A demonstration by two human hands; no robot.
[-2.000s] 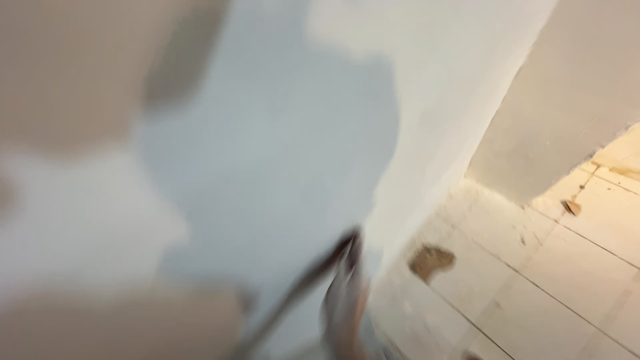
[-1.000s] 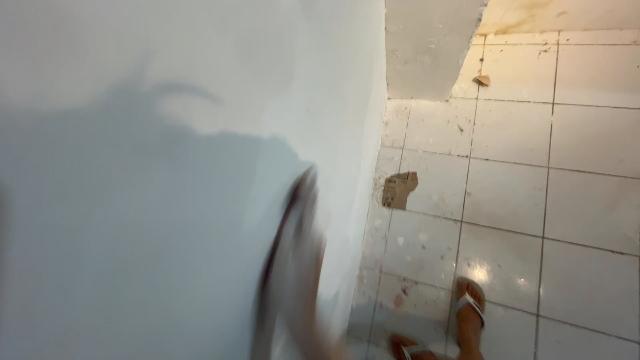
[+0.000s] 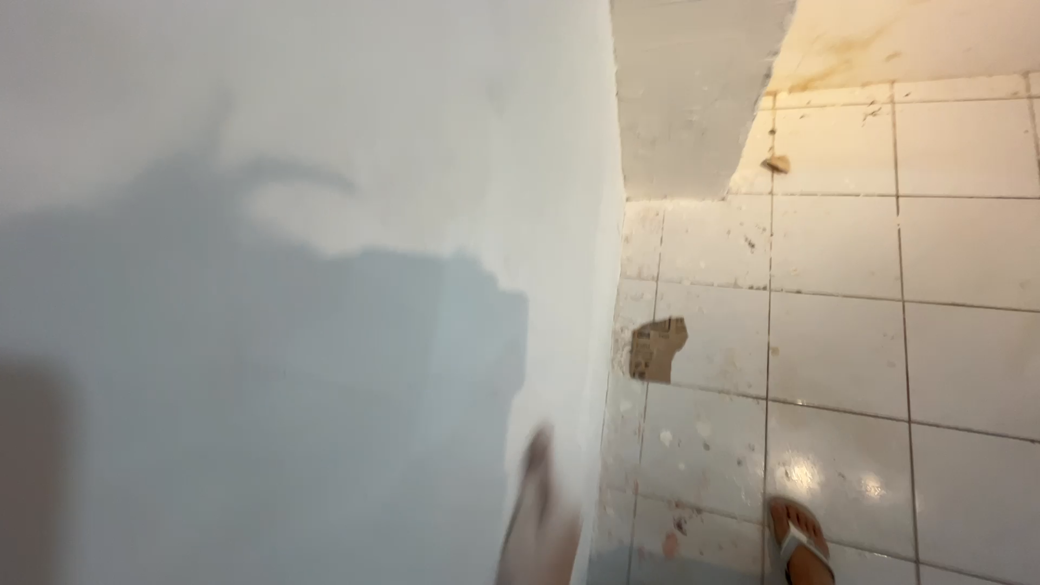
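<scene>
My right hand (image 3: 543,516) is strongly blurred at the bottom centre, close to the white wall (image 3: 422,146) and near its right edge. A dark, narrow shape runs along the hand's left side and up to its tip; whether this is a thin held tool or part of the hand cannot be told. The fingers do not show clearly, nor does any contact with the wall. A large bluish-grey shadow covers the wall's lower left. My left hand is out of view.
White floor tiles (image 3: 837,349) with specks and stains lie to the right. A torn cardboard piece (image 3: 656,351) rests near the wall's foot, and a small brown fragment (image 3: 777,164) farther off. A wall section (image 3: 691,97) juts down above. A sandalled foot (image 3: 800,540) stands lower right.
My right hand has moved lower in the view, near the wall's right edge. The view has swung to show more floor than in the oldest frame. A second foot seen earlier is now out of view.
</scene>
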